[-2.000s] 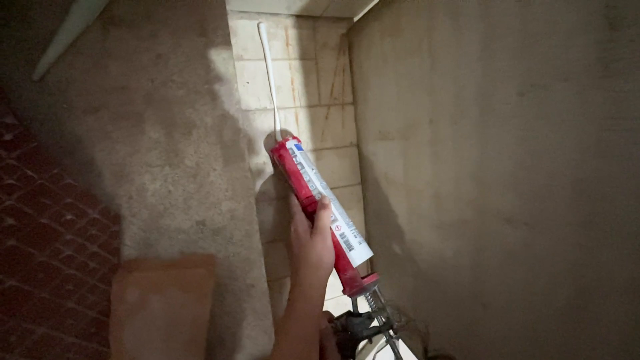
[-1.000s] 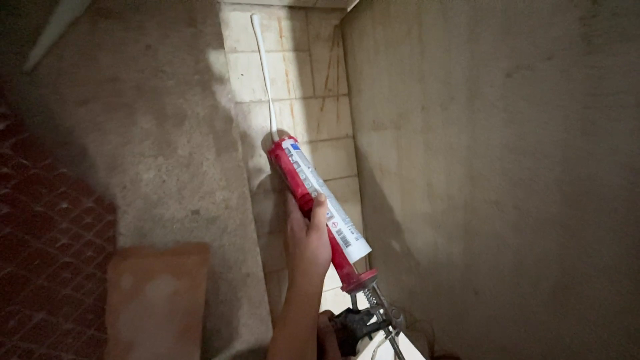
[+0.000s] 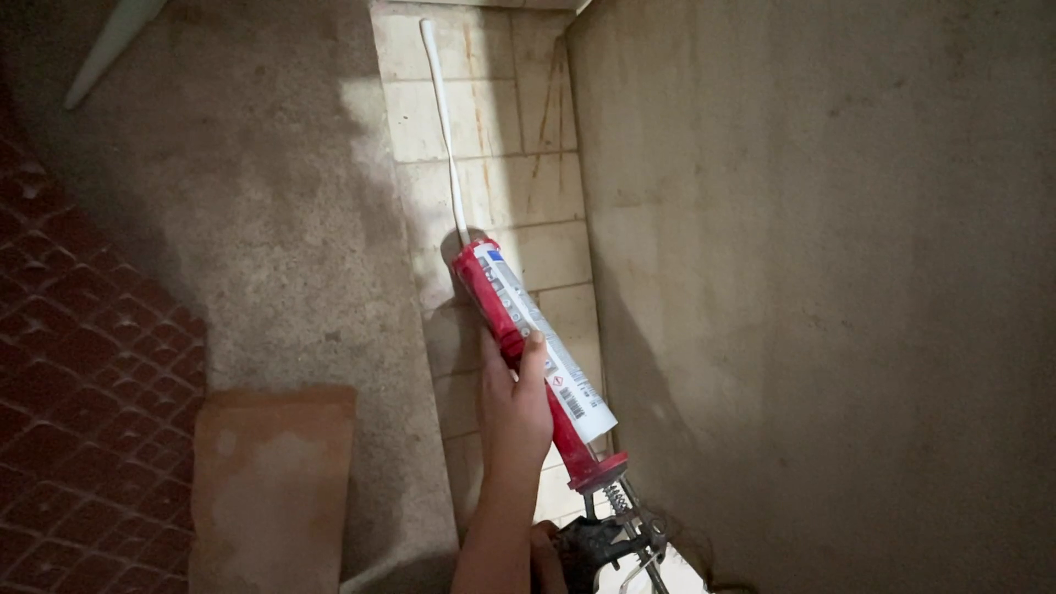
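A red caulking gun (image 3: 492, 307) with a white labelled sealant cartridge (image 3: 569, 375) lies diagonally across the middle of the view. My left hand (image 3: 518, 404) grips its barrel, thumb on the cartridge. Low in the view, part of my right hand (image 3: 548, 557) is wrapped at the gun's dark handle (image 3: 590, 544); most of that hand is hidden. A white bead of sealant (image 3: 445, 124) runs along the light tiles (image 3: 540, 190) up from the front end of the cartridge. The nozzle tip is hidden behind the cartridge's front end.
On the right stands a large grey-brown wall panel (image 3: 808, 247). A rough concrete ledge (image 3: 280, 206) borders the tiles on the left. A terracotta tile (image 3: 272, 495) lies at the lower left, beside red patterned flooring (image 3: 82, 396). A pale pointed object (image 3: 111, 54) shows at the upper left.
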